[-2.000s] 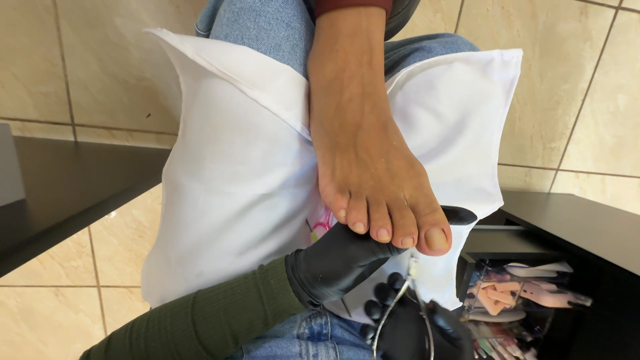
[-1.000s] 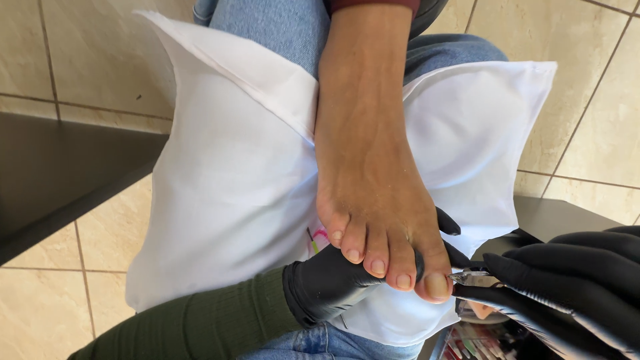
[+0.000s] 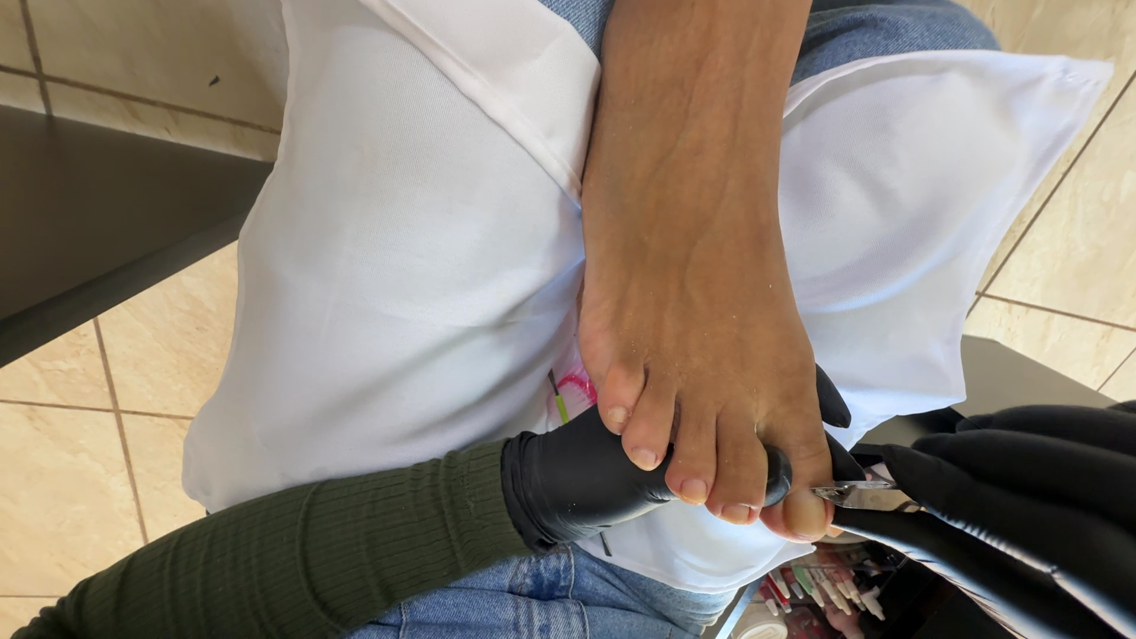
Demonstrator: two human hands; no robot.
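Another person's bare foot [image 3: 692, 266] rests over a white cloth [image 3: 408, 284] spread on my lap. My left hand [image 3: 612, 479], in a black glove, holds the toes from below, with a fingertip showing between the big toe and its neighbour. From the right comes my right hand [image 3: 1029, 488], also gloved in black, gripping a metal nipper [image 3: 870, 493]; its handles are mostly hidden by the fingers. The nipper's tip is at the edge of the big toenail [image 3: 805, 515].
A dark furniture panel [image 3: 115, 204] stands at the left. An open drawer of bottles and small items [image 3: 825, 586] lies at the lower right, under my right hand. Light floor tiles [image 3: 169, 337] show around the cloth.
Two seconds ago my right hand was below the toes with a wire-like metal loop in view; it is now right of the big toe with the nipper. My left hand keeps hold of the foot.
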